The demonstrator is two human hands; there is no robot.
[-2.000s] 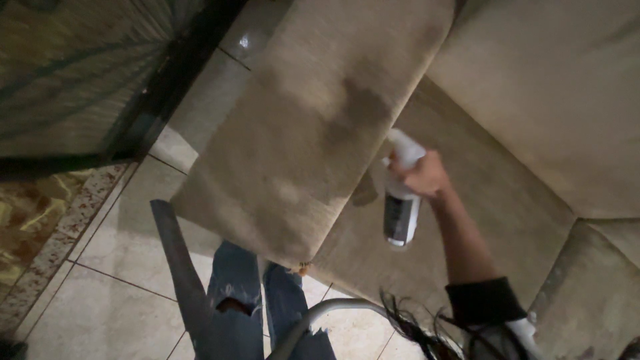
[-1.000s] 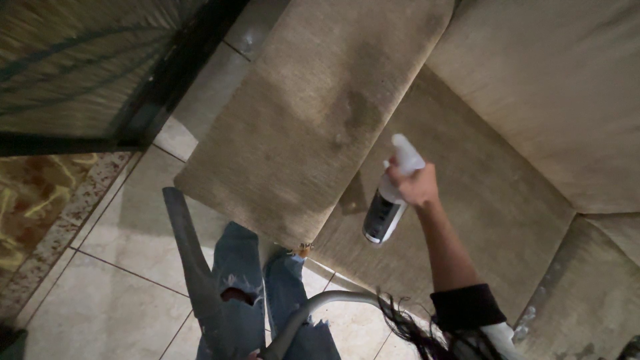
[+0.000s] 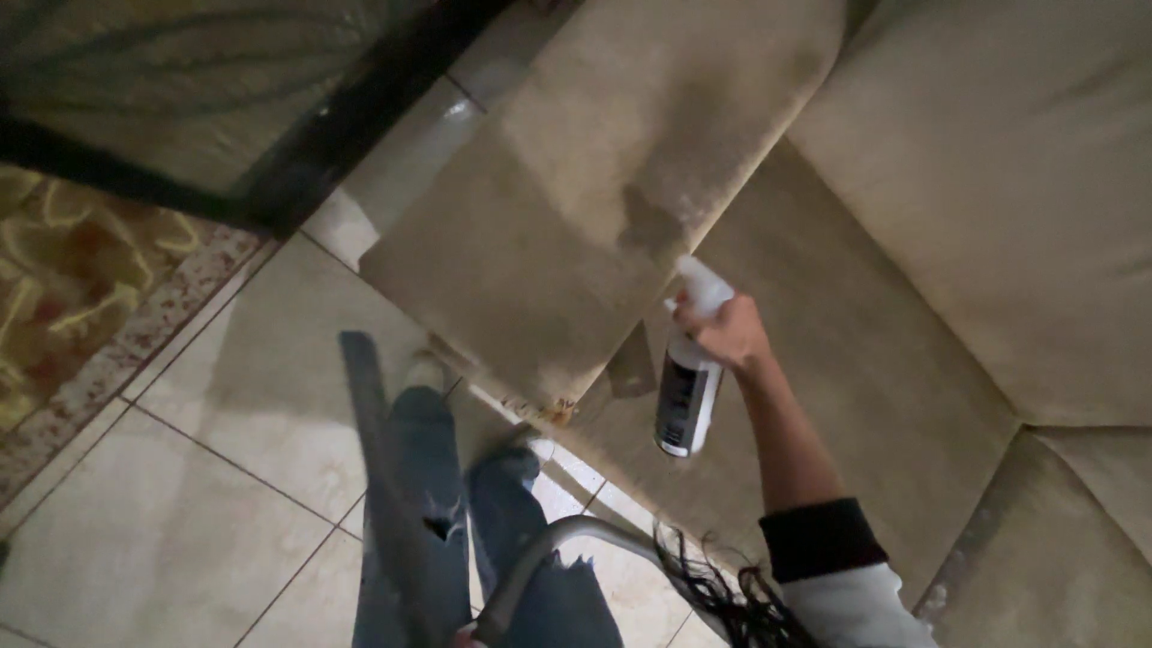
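My right hand [image 3: 727, 331] is closed round the neck of a white spray bottle [image 3: 688, 387] with a dark label, its nozzle pointing up and left. The bottle is above the sofa's seat, beside the edge of a beige upholstered cushion [image 3: 504, 243] that bears dark damp-looking patches. At the bottom edge only a bit of my left hand [image 3: 463, 639] shows, by a grey vacuum hose [image 3: 549, 544] and a long grey vacuum tube [image 3: 369, 423]; most of that hand is out of frame, so its grip is unclear.
Sofa backrests [image 3: 999, 198] rise at the right. Pale floor tiles [image 3: 216, 423] lie at the left, with a dark-framed glass table [image 3: 297, 153] and a patterned rug [image 3: 81, 306] beyond. My legs in torn jeans [image 3: 423, 522] are below the cushion, and dark hair hangs near the hose.
The spray bottle in my right hand has shifted a little relative to the cushion's edge and stands more upright than one second ago. The view has moved somewhat.
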